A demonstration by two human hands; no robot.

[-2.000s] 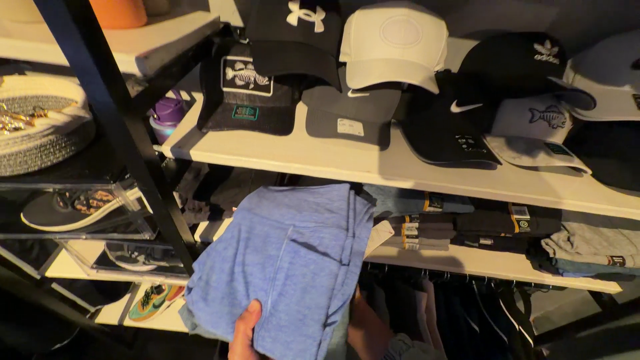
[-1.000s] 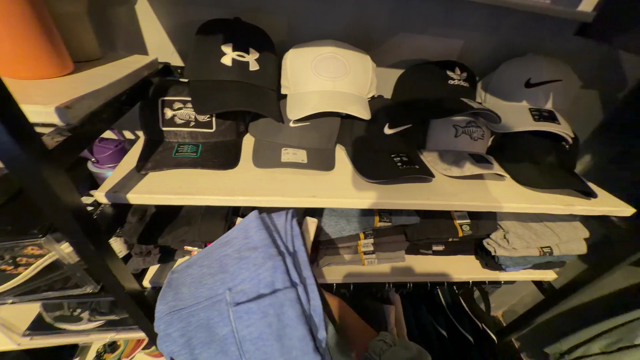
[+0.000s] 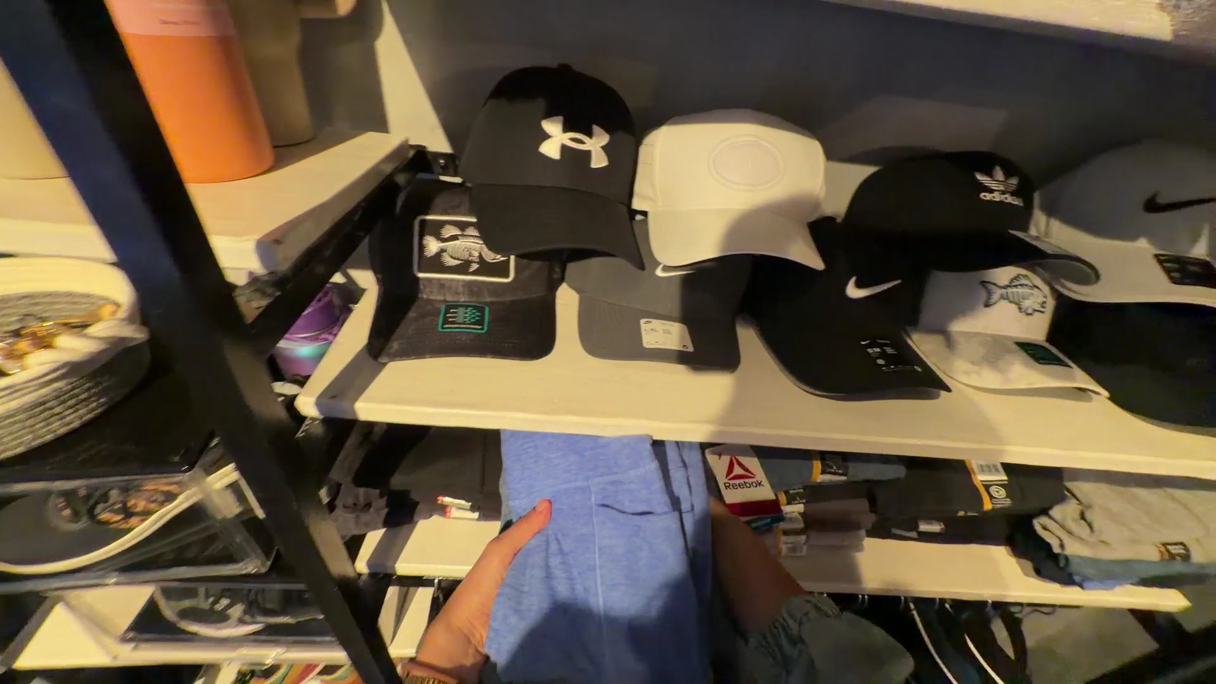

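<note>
A folded blue heathered garment [image 3: 598,570] is held between my two hands, its far end at the lower shelf [image 3: 855,562], just under the cap shelf's front edge. My left hand [image 3: 489,589] grips its left side, thumb on top. My right hand [image 3: 746,560] is at its right side; the fingers are hidden behind the cloth. A Reebok tag [image 3: 741,477] shows right of the garment. Dark folded clothes [image 3: 427,475] lie to its left, and folded clothes with stickers [image 3: 964,499] to its right.
Above, a white shelf [image 3: 570,404] carries caps, among them a black Under Armour cap [image 3: 556,161] and a white cap [image 3: 731,185]. A black metal post [image 3: 190,285] slants at left, beside a woven basket [image 3: 66,351] and clear shoe boxes [image 3: 123,527]. Clothes hang below.
The folded garment, in both hands, has moved in under the cap shelf between the folded clothes; before, its top edge stood in front of the shelf opening. The view has shifted.
</note>
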